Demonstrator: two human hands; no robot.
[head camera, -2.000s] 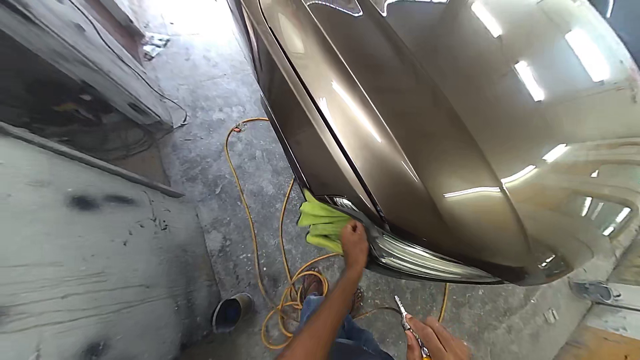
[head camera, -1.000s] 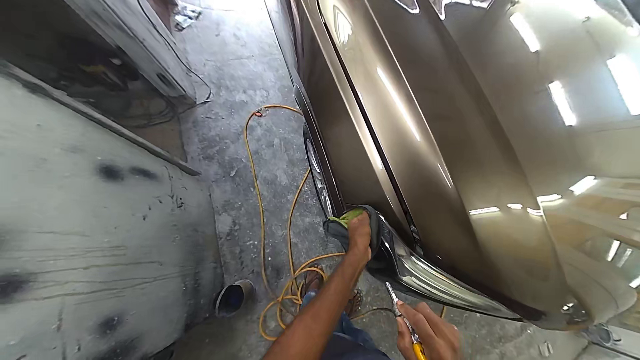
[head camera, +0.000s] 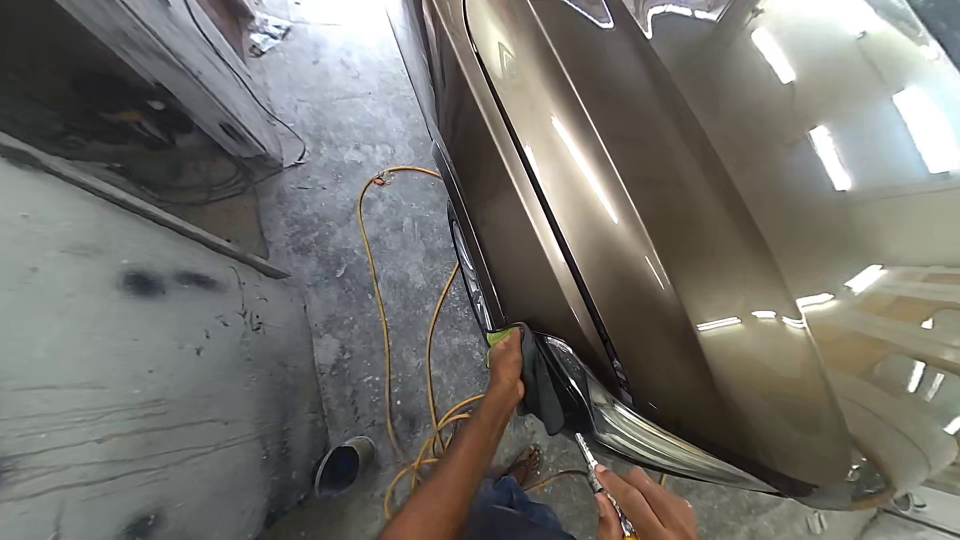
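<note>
My left hand (head camera: 507, 367) grips a cloth (head camera: 541, 382), dark grey with a green side showing at the top, against the front corner of a glossy bronze-brown car (head camera: 517, 247), by the outer end of the headlight (head camera: 652, 439). Fingers of my right hand (head camera: 645, 504) are wrapped around a slim metal air blow gun (head camera: 598, 476) with a yellow part at its lower end. Its metal tip points up toward the lower edge of the headlight, close below the cloth. How far the tip is from the car cannot be told.
A yellow hose (head camera: 384, 322) loops over the concrete floor (head camera: 337, 240) and coils near my feet. A bucket (head camera: 345, 466) stands left of the coil. Along the left runs a grey, stained panel or wall (head camera: 150, 352), with a dark cable (head camera: 247, 82) behind it.
The cloth showed mostly green two seconds ago; now mostly its dark side shows, hanging right of my left hand. The blow gun's tip has come closer to the cloth and headlight.
</note>
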